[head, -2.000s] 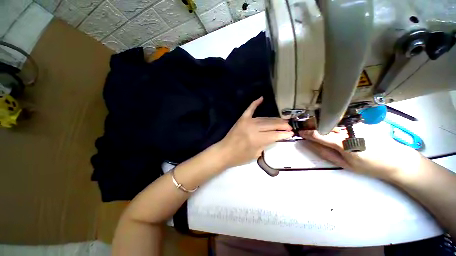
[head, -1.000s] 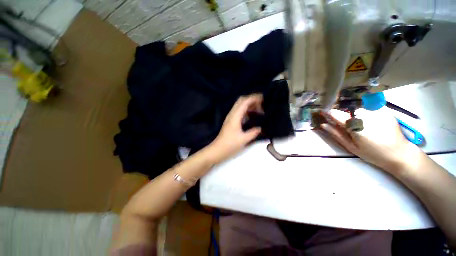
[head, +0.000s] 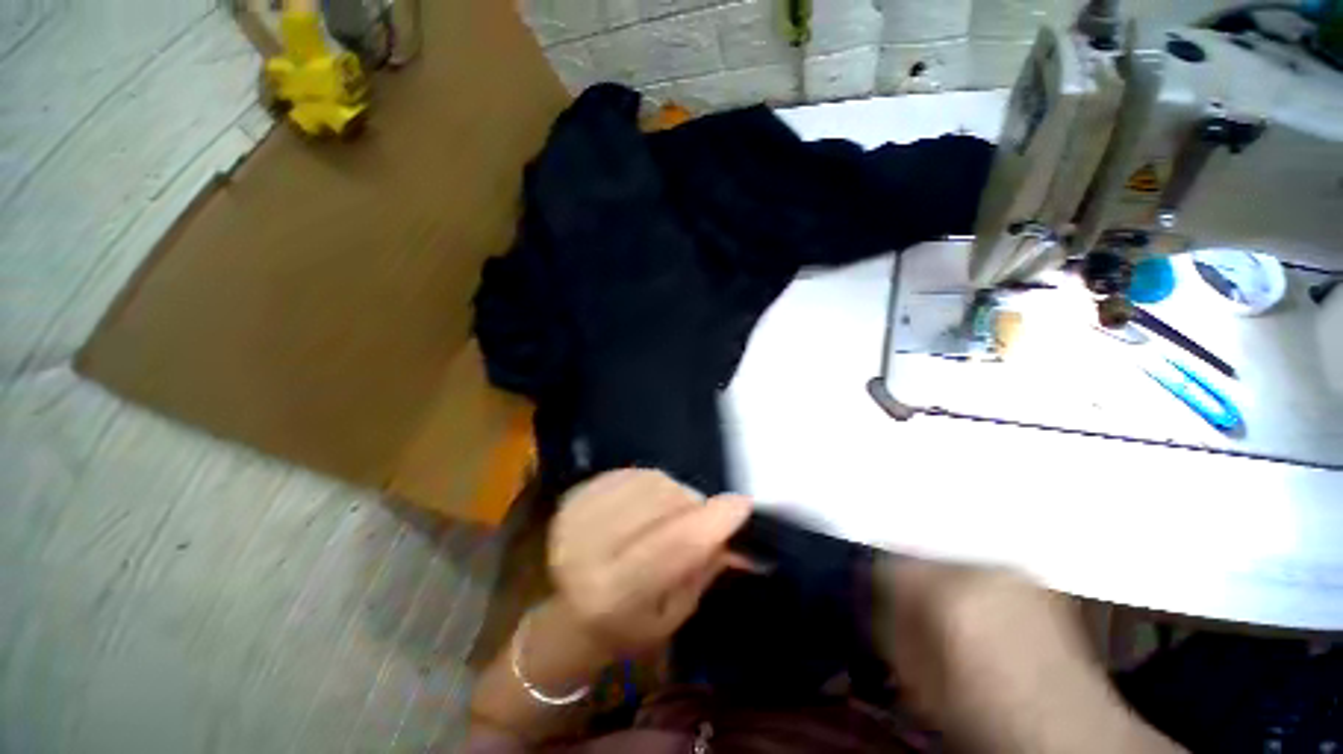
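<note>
The black garment [head: 633, 280] lies across the left part of the white table and hangs over its front edge toward my lap. My left hand [head: 633, 552] is closed on a part of the garment at the front edge, with fingers pinched on the dark cloth. My right hand [head: 957, 626] is blurred at the lower right of the cloth; its fingers are hidden, so its hold cannot be told. The sewing machine head [head: 1060, 162] is at upper right, and no cloth lies under its presser foot [head: 978, 315].
Blue snips [head: 1196, 395], a thin black stick [head: 1183, 339], a blue disc [head: 1150, 279] and a pale round item [head: 1240, 277] are right of the needle. Brown cardboard [head: 339, 280] extends at the left. A yellow object [head: 315, 77] is at upper left. A white brick-patterned wall stands behind.
The garment has come away from the needle and toward my body. Both hands have moved from the machine to the table's front edge. The view has shifted, showing more floor at left.
</note>
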